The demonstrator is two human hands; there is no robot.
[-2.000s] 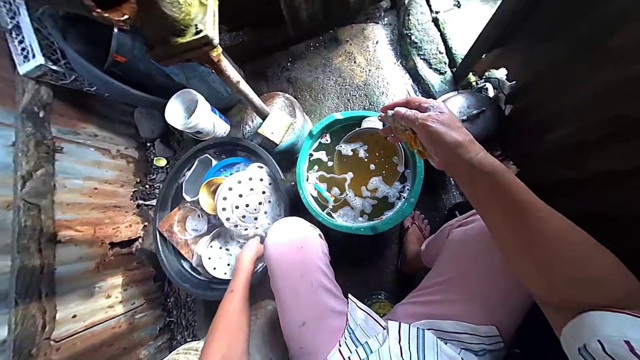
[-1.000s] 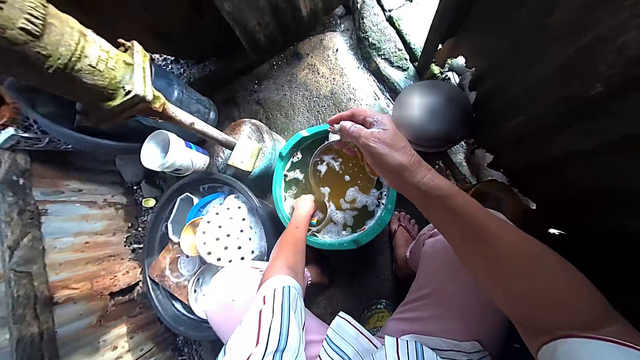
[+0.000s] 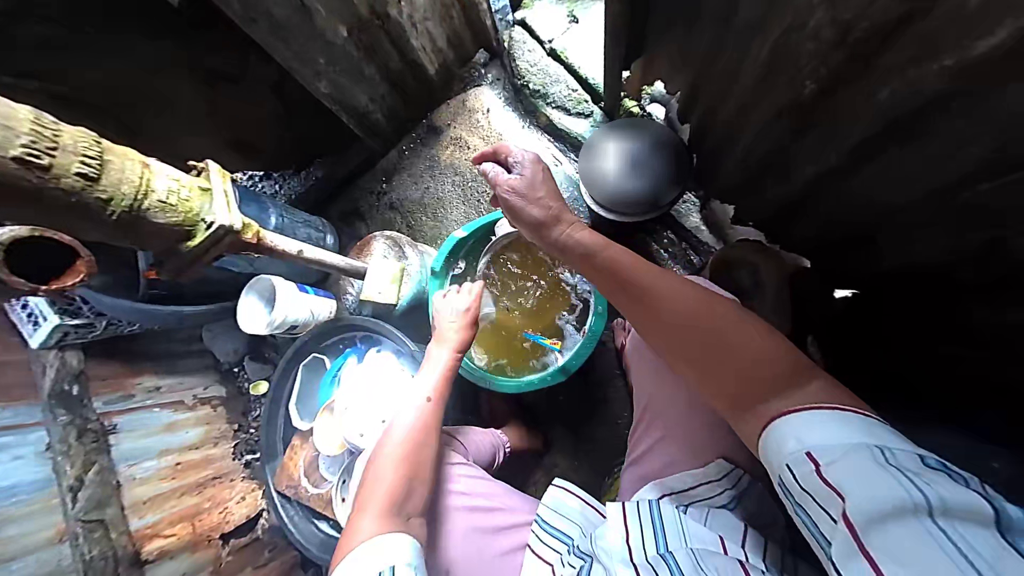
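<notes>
A green plastic basin (image 3: 578, 366) holds murky, sudsy water and a round metal vessel (image 3: 483, 262) partly under the surface. At the basin's left side my left hand (image 3: 458, 318) is closed on a pale, blurred dish (image 3: 486, 310), whose shape is unclear. My right hand (image 3: 524, 192) is over the far rim with its fingers curled; whether it holds anything is hidden. A small blue and yellow packet (image 3: 543, 342) floats near the front. To the lower left, a black tub (image 3: 276, 480) holds plates and bowls, with a perforated white piece (image 3: 376, 392) washed out by glare.
A dark round pot (image 3: 634, 166) sits beyond the basin to the right. On the left are a white plastic cup (image 3: 276, 306), a metal container (image 3: 400, 260), a mossy pole (image 3: 120, 180) and a crate (image 3: 48, 320). Rusty corrugated sheet (image 3: 176, 448) lies at lower left.
My left hand has moved from the black tub to the green basin, dipped into the water, and now shows higher at its left side. The floating packet has come into sight.
</notes>
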